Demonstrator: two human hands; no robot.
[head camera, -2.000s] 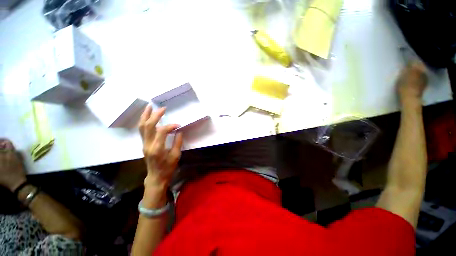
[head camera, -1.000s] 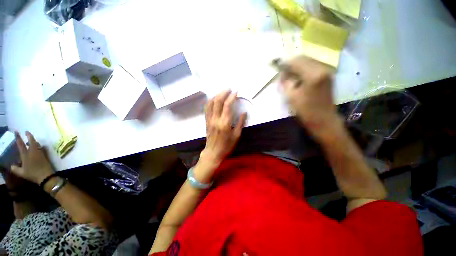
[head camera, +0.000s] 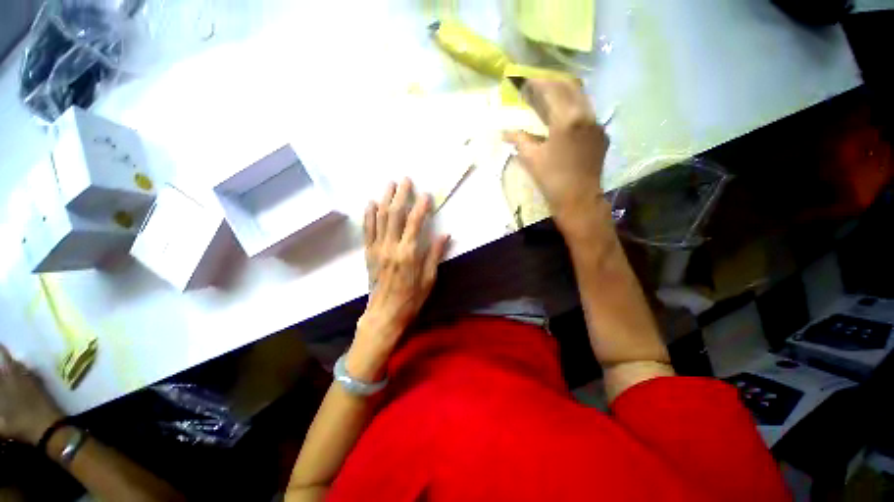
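My left hand (head camera: 397, 250) lies palm down near the table's front edge, fingers apart, gripping nothing visible. My right hand (head camera: 567, 147) is right of it, its fingertips over a yellow sheet piece (head camera: 539, 75). A dark tip shows by these fingers; whether they grip anything is unclear. The open white box base (head camera: 265, 211) stands left of my left hand, its inside visible and bare. The white box lid (head camera: 181, 243) stands tilted left of it. A thin dark strip or blade (head camera: 455, 189) lies between my hands.
White boxes with gold seals (head camera: 98, 162) are stacked at left. Yellow strips (head camera: 80, 361) lie below them. A yellow-handled cutter (head camera: 471, 47) and yellow sheets (head camera: 559, 22) are at the back. Clear plastic (head camera: 676, 201) hangs at the front edge. Another person's arm (head camera: 69, 441) is lower left.
My right hand came from the far right to the middle, then up to the yellow piece. My left hand left the box base and moved right. The base now shows its open inside.
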